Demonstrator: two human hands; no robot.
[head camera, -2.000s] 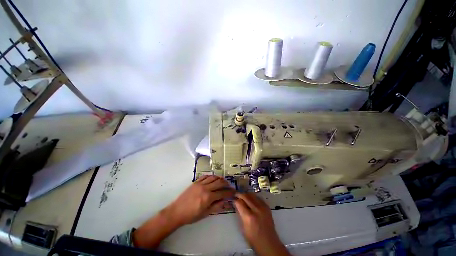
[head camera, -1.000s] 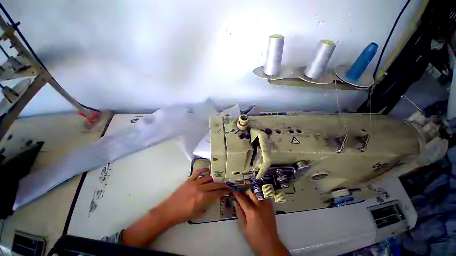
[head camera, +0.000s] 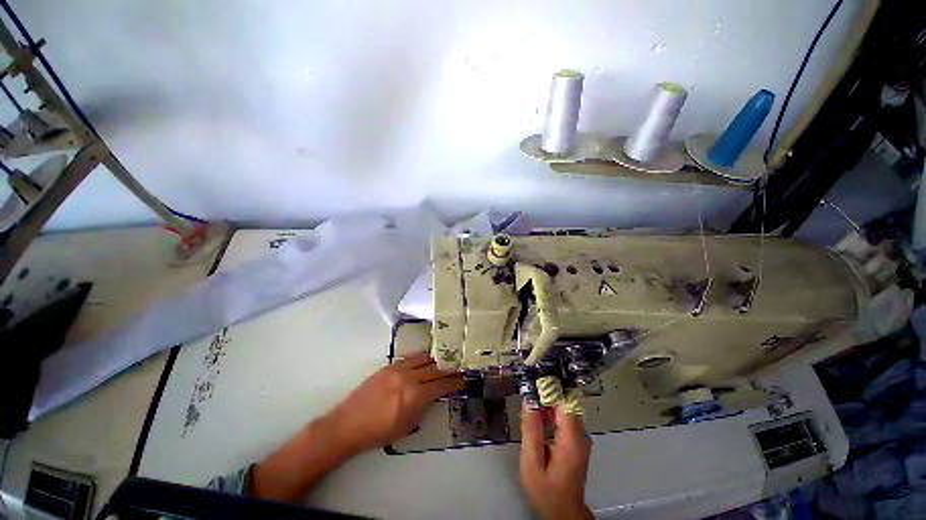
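My left hand (head camera: 398, 400) lies on the bed at the left end of the cream sewing machine head (head camera: 477, 320); its fingertips reach under the head near the needle area and are partly hidden. My right hand (head camera: 556, 453) is upright below the cream tension knobs (head camera: 549, 390), fingertips touching or just under them; whether it pinches a knob or thread I cannot tell. The metal needle plate (head camera: 477, 418) shows bare between my hands. A pale fabric band (head camera: 239, 300) lies behind the head and stretches left, away from both hands.
Two white thread cones (head camera: 564, 112) and a blue cone (head camera: 742, 128) stand on a shelf behind. Threads run down to guide pins (head camera: 702, 296) on the arm. A neighbouring thread stand (head camera: 76, 168) is upper left, dark cloth (head camera: 30, 340) at the left edge, bluish cloth (head camera: 878, 406) lower right.
My right hand has moved right and up, away from the needle area beside my left hand, to the tension knobs. The needle plate is uncovered. My left hand has barely moved.
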